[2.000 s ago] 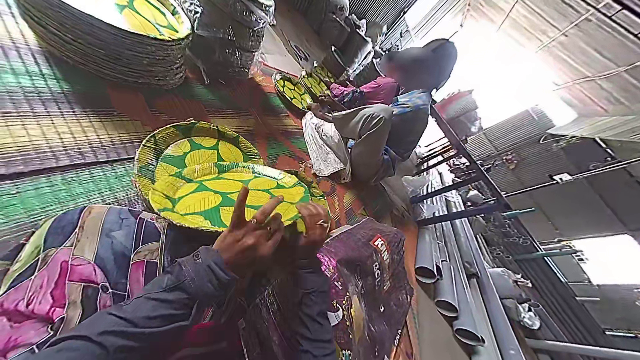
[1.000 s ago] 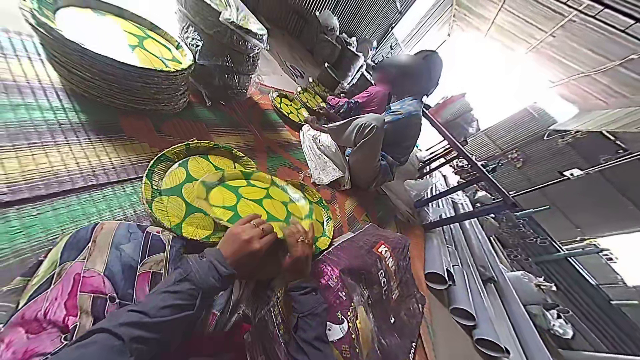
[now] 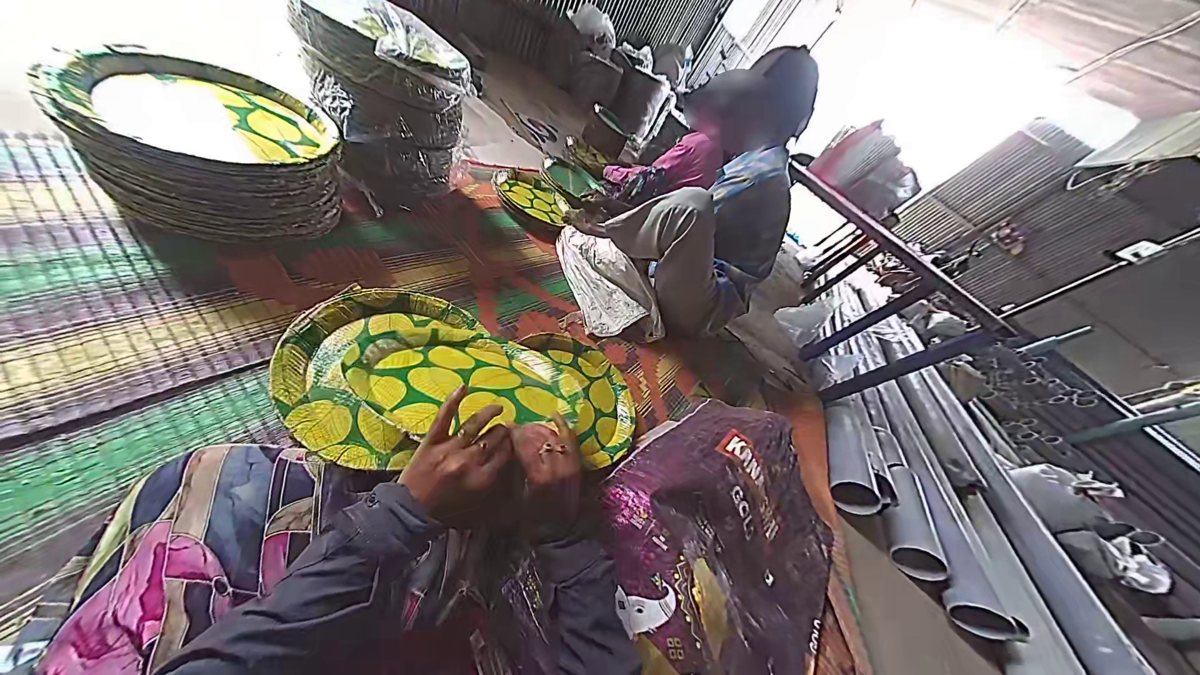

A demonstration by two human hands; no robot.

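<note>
A round plate with green and yellow leaf print [image 3: 328,422] lies just beyond my lap, and a loose leaf-printed sheet [image 3: 469,375] overlaps it. Another printed round piece [image 3: 609,398] shows at the right. My left hand [image 3: 459,469] is at the sheet's near edge, index finger raised and the others bent; its thumb side is hidden, so its hold is unclear. Close beside it, my right hand [image 3: 548,464] is blurred, its fingertips at the sheet's near right edge. Whether they pinch it cannot be told.
A tall stack of matching plates [image 3: 216,187] and a plastic-wrapped stack [image 3: 394,112] stand on the striped mat [image 3: 178,356]. A seated person [image 3: 694,206] handles similar plates. A purple printed bag [image 3: 722,525] lies right of my hands. Metal pipes [image 3: 919,525] run beyond a rack.
My left index finger, lower a second ago, is raised again. The leaf-printed sheet has shifted over the plate. Beside the other person, a green round piece now shows tilted up.
</note>
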